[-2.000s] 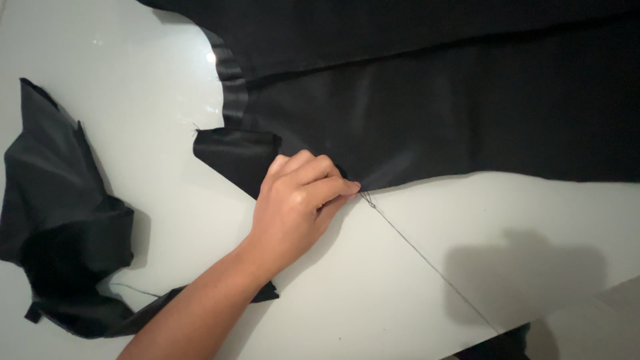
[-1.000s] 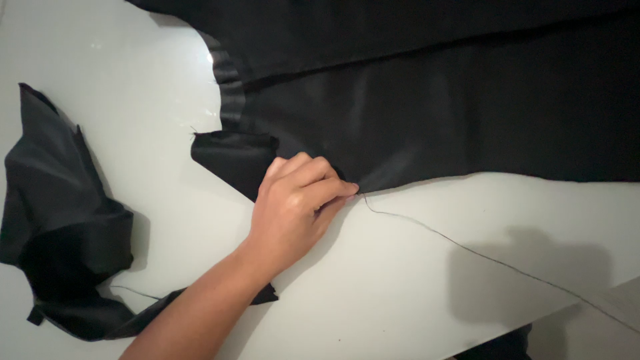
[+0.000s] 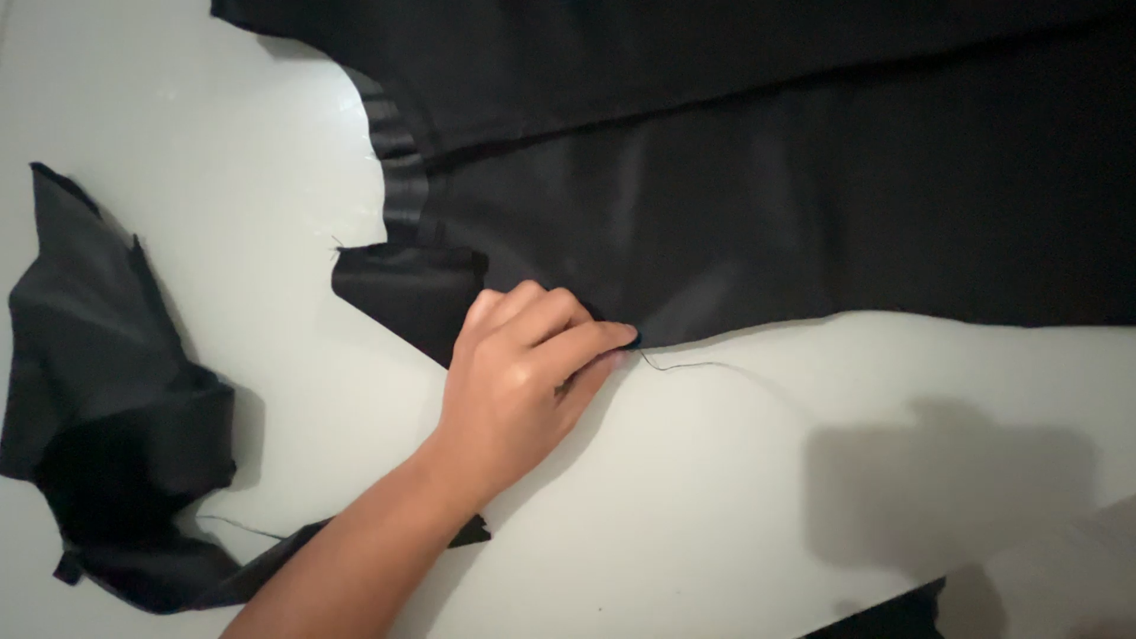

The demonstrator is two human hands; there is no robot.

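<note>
A large piece of black fabric (image 3: 710,204) lies across the upper right, with a seam along it and a gathered edge (image 3: 395,169) at its left. Reaching in from the bottom, my left hand (image 3: 524,373) pinches the fabric's lower edge between thumb and forefinger. From beside those fingertips a dark thread (image 3: 679,366) trails to the right over the white surface and fades from sight. A folded black flap (image 3: 404,288) sticks out to the left of the hand. My right hand is out of view.
A crumpled strip of black fabric (image 3: 124,399) lies on the white surface (image 3: 710,497) at the left and passes under my forearm. A loose thread shows near it. Another dark piece (image 3: 887,612) is at the bottom edge. A shadow falls at the lower right.
The thread at my left fingertips ran taut toward the lower right, then slackened; now only a short curved length shows clearly. My left hand keeps its place on the fabric edge.
</note>
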